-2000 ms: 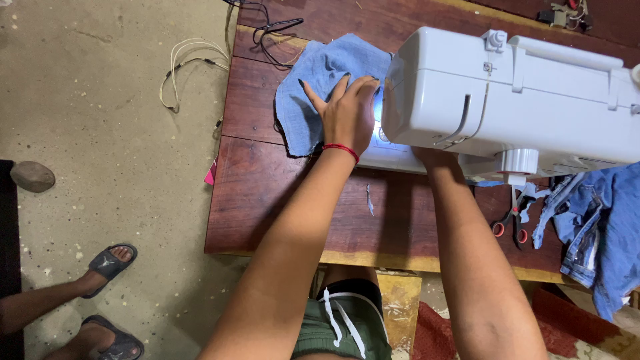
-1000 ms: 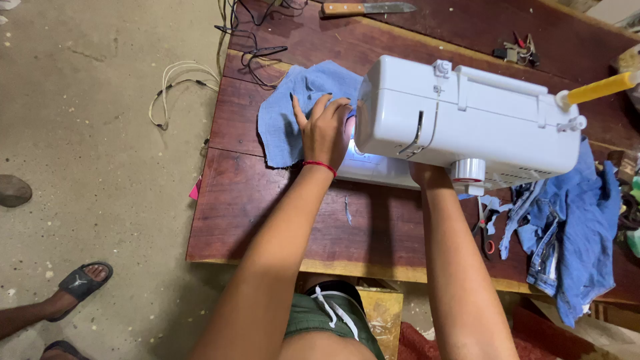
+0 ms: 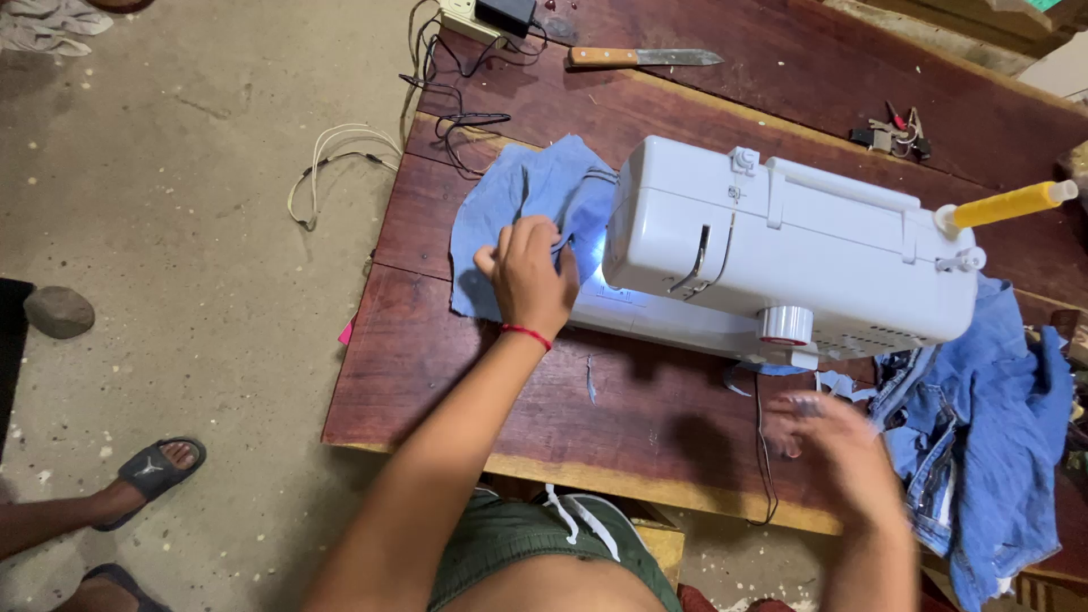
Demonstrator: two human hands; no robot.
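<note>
A white sewing machine [image 3: 816,246] stands on a dark wooden table, its lamp lit at the needle end. Light blue denim [image 3: 497,204] lies at that end, partly bunched beside the machine. My left hand [image 3: 535,268], with a red cord at the wrist, has its fingers curled on a fold of this denim; the fingertips are partly hidden. Blurred, my right hand [image 3: 816,425] is over the front of the table, below the handwheel side, with fingers apart and nothing seen in it. The needle is hidden behind the machine's head.
A wooden-handled knife [image 3: 633,57] lies behind the machine, near black cables [image 3: 463,119] and a power adapter [image 3: 506,13]. Keys [image 3: 901,134] are at the back right. A yellow thread spool [image 3: 1003,204] sticks out from the machine. Blue jeans [image 3: 994,416] hang over the right front edge. Another person's sandalled feet are at left.
My right hand has come out from beneath the machine's arm and moved right, toward the table's front. My left hand's fingers, spread before, are now curled on the denim. The view has shifted.
</note>
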